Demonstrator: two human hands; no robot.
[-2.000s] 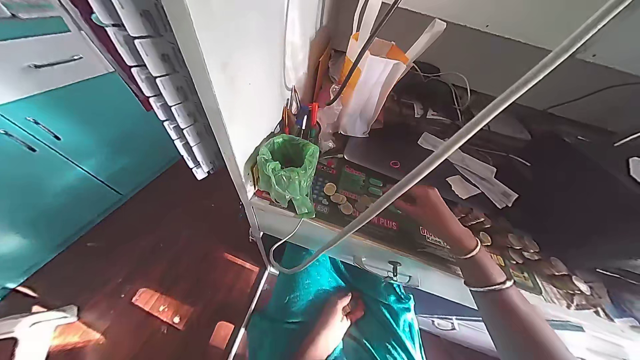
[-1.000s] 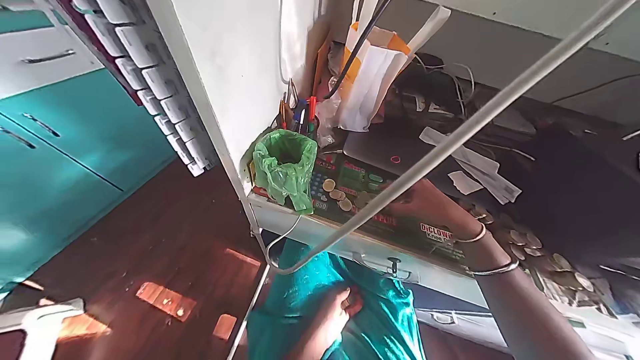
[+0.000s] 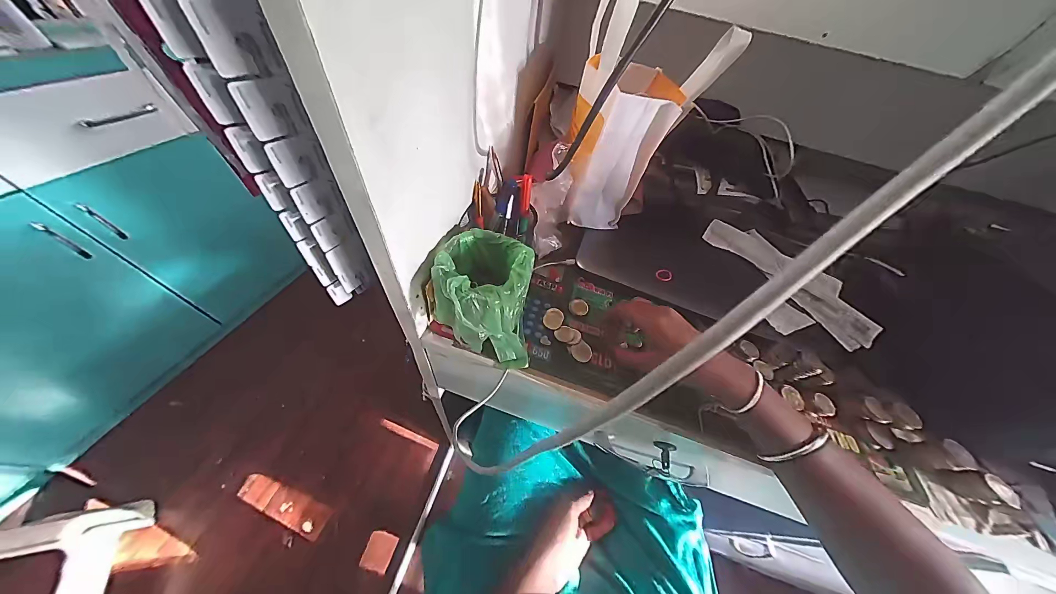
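Observation:
My right hand (image 3: 652, 334), with two bangles on its wrist, is low over the dark printed mat (image 3: 615, 381) on the desk. Its fingers are curled, and whether they hold a coin cannot be told. Just left of it lie several loose coins (image 3: 553, 318). More coins (image 3: 823, 404) lie in groups beyond the wrist, to the right. My left hand (image 3: 582, 524) rests half curled on the shiny teal cloth (image 3: 503, 495) over my lap; its palm and anything in it are hidden. A bin or cup lined with a green plastic bag (image 3: 483, 289) stands at the mat's left end.
Pens (image 3: 516, 206) stand behind the green bag. A closed laptop (image 3: 643, 268), paper strips (image 3: 804, 285) and a white and yellow paper bag (image 3: 623, 157) are farther back. A pale cable or rod (image 3: 709, 342) crosses the view diagonally. A drawer front (image 3: 726, 466) is below the desk edge.
My right hand has moved left along the mat, closer to the loose coins. My left hand has stayed on the teal cloth.

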